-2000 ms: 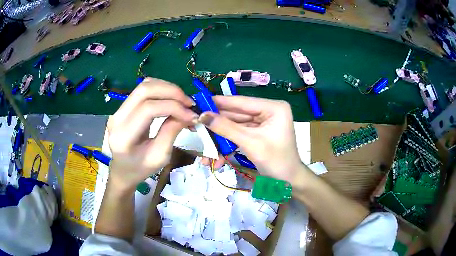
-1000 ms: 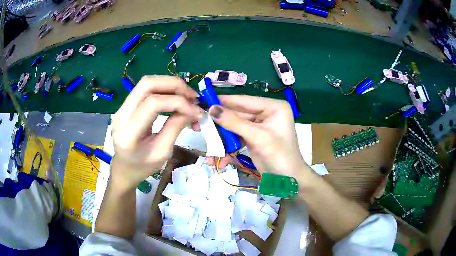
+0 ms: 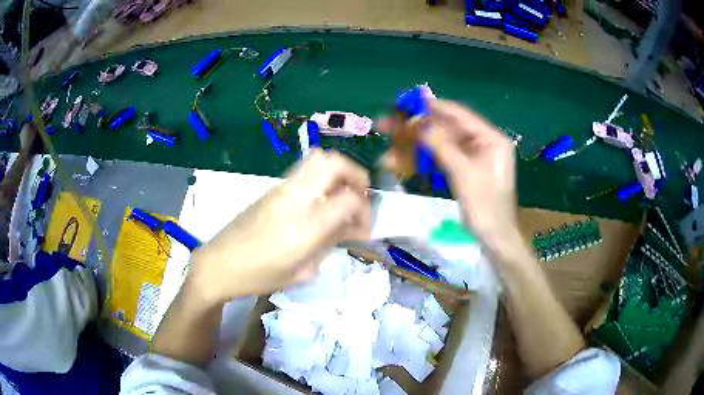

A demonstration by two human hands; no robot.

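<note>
My right hand (image 3: 471, 158) is blurred and holds a blue battery cell (image 3: 415, 100) over the near edge of the green belt. A blurred green circuit board (image 3: 454, 233) hangs below it. My left hand (image 3: 289, 220) is blurred, fingers curled, above the left side of the carton; whether it holds anything cannot be told. The carton (image 3: 457, 324) is heaped with white squares (image 3: 336, 324). Another blue cell (image 3: 414, 263) lies at the carton's back edge, below my right hand.
The green belt (image 3: 478, 69) carries blue cells and pink car shells (image 3: 340, 123). Yellow sheets (image 3: 135, 270) and two blue cells lie left. A PCB panel (image 3: 567, 239) lies on brown cardboard at right, beside a heap of green boards (image 3: 644, 308). A person's sleeve (image 3: 46, 316) shows at left.
My right hand has moved up and right with the cell, away from my left hand. My left hand has moved right and down. The white strip between them is no longer visible.
</note>
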